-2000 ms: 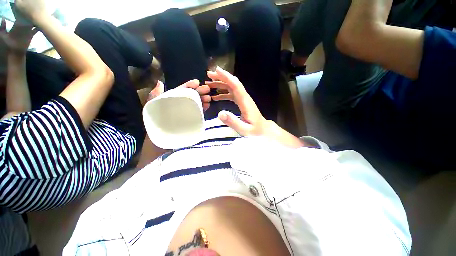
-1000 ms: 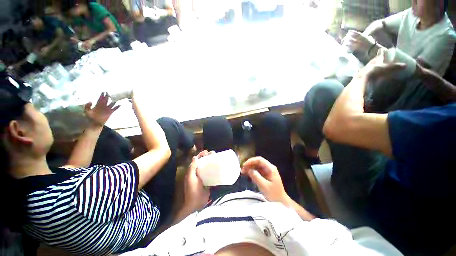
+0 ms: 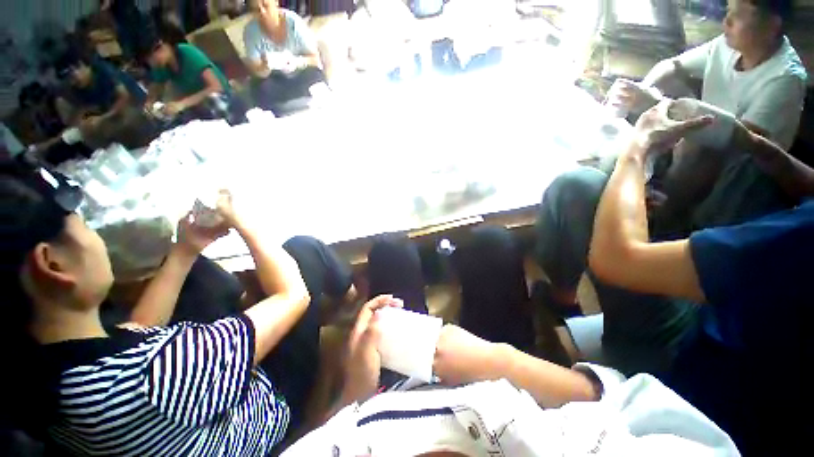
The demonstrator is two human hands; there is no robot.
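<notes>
A white, hollow plastic housing (image 3: pixel 407 343) is held over my lap near the bottom centre, seen side-on as a plain pale block. My left hand (image 3: pixel 364 346) grips its left side, with fingertips over the top edge. My right hand (image 3: pixel 457 353) is at its right side, and its fingers are hidden behind or inside the housing, so I cannot tell how they are placed.
The glare-washed white table (image 3: pixel 357 170) spans the view ahead. A pile of clear bagged parts (image 3: pixel 116 178) lies at the left. A person in stripes (image 3: pixel 170 375) sits close at left, and a person in dark blue (image 3: pixel 759 268) at right. A bottle cap (image 3: pixel 446 245) shows under the table edge.
My right hand has moved from beside the housing onto its right side. The view has tilted up since the first frame. The striped neighbour's hands have come together around a part.
</notes>
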